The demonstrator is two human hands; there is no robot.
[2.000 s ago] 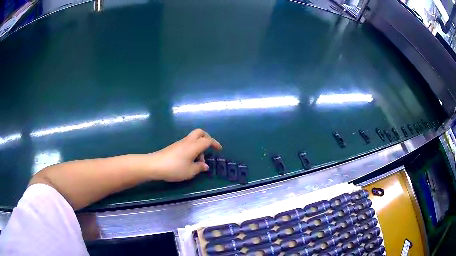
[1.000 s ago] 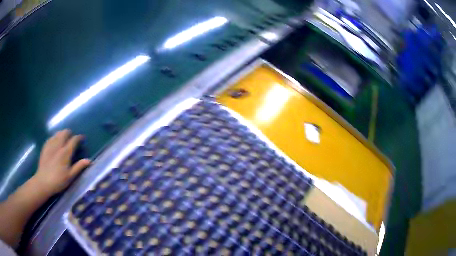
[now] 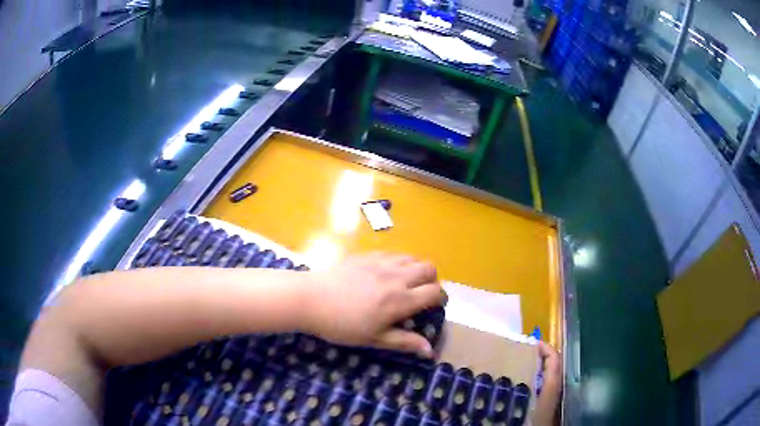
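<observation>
My left hand [image 3: 379, 304] reaches across the stack from the left, palm down, its fingers curled around a few black parts [image 3: 430, 323] at the end of a row. The packed layer of black parts [image 3: 275, 387] lies in dense rows on a tan cardboard layer pad [image 3: 487, 356], bare at its right part. My forearm hides some rows. My right hand [image 3: 547, 387] shows only partly, at the pad's right edge; its grip is hidden. A small blue item [image 3: 536, 334] is beside it.
The yellow board [image 3: 467, 241] has a metal rim and bears a lone dark part [image 3: 242, 193] and a white slip [image 3: 377, 215]. The conveyor [image 3: 75, 158] carries spaced black parts at left. A green-framed table [image 3: 492, 125] with sheets stands beyond.
The view has turned right. My left hand has moved from the conveyor's near edge to the packed layer's right part. My right hand has come into view at the stack's right edge.
</observation>
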